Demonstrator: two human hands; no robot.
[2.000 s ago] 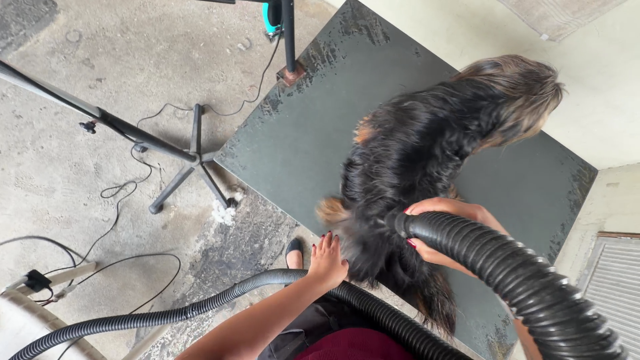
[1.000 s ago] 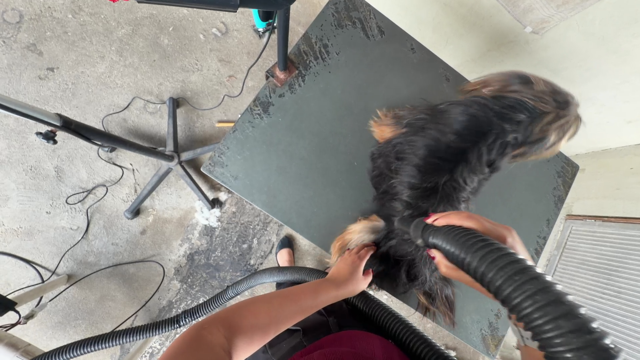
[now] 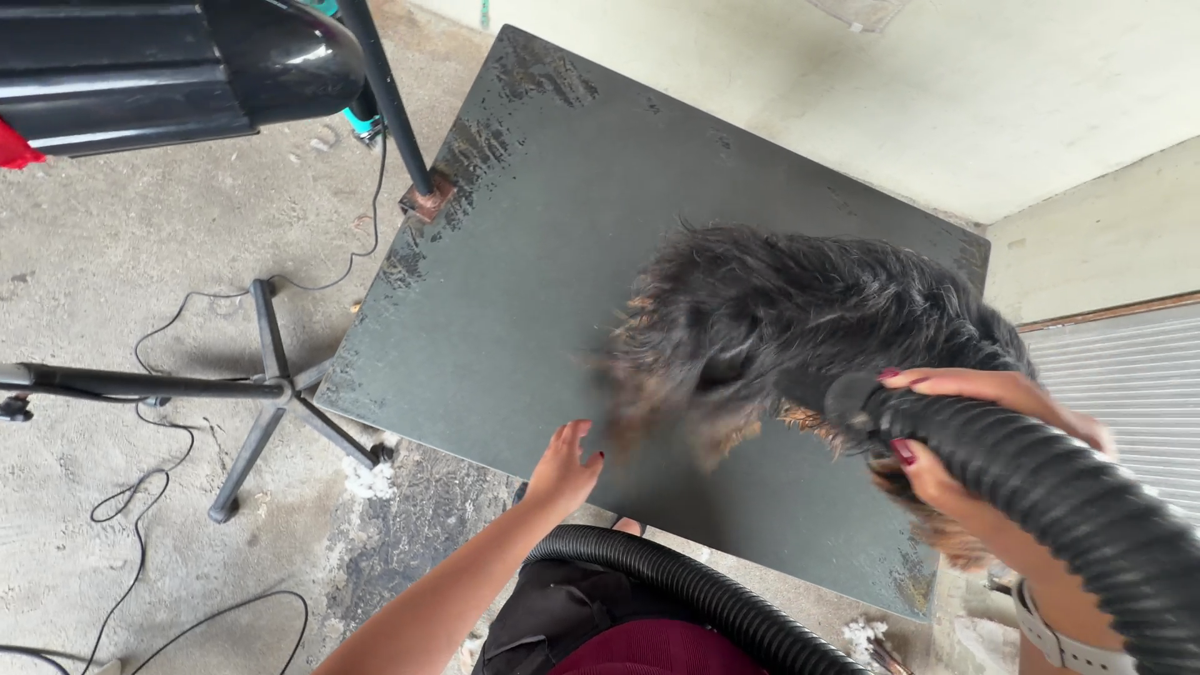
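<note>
A long-haired black and tan dog [image 3: 806, 300] stands on a worn dark grooming table [image 3: 506, 328], its coat ruffled and partly blurred. My right hand [image 3: 975, 422] grips the nozzle end of a black corrugated dryer hose [image 3: 1041, 487], with the nozzle against the dog's side. My left hand [image 3: 565, 469] is over the table's near edge, left of the dog, fingers spread and holding nothing. The dog's head is low at the right, partly hidden behind my right hand and the hose.
A black metal post [image 3: 389, 94] is clamped to the table's left corner. Left of the table stand a wheeled stand [image 3: 281, 389] and a glossy black appliance [image 3: 169, 70], with cables on the concrete floor. A pale wall [image 3: 937, 94] rises behind, and a ribbed panel [image 3: 1125, 384] is at the right.
The dog has turned, its head now low at the right instead of toward the wall. My left hand has come away from the dog's fur. My right hand still holds the hose.
</note>
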